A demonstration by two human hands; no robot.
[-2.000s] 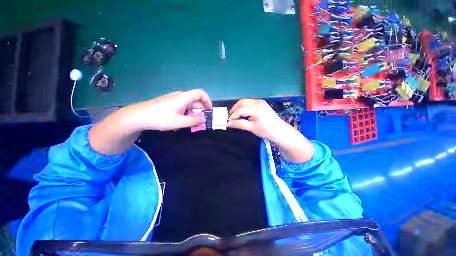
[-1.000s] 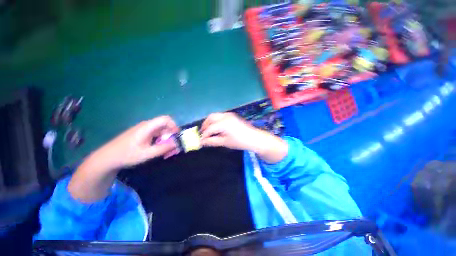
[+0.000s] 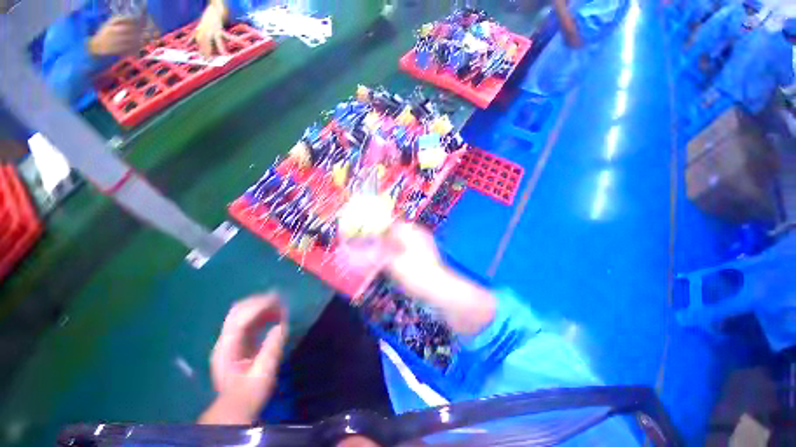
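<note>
My right hand is blurred and reaches over the near right part of the red tray. It holds a clamped piece with a bright yellow clip and a pink clip at its fingertips; the dark part between the clips is too blurred to make out. The tray is heaped with rows of clipped pieces in many colours. My left hand is over the green bench at the lower left, fingers curled apart, with nothing seen in it.
A loose clip bin sits below the bench edge. A second heaped red tray stands farther back. Another person's hands work over a red grid tray. A slanting pale post stands left. A red grid basket is beyond the edge.
The view has swung right. My hands have separated: my right hand has carried the clipped piece over the red tray, and my left hand has let go of it.
</note>
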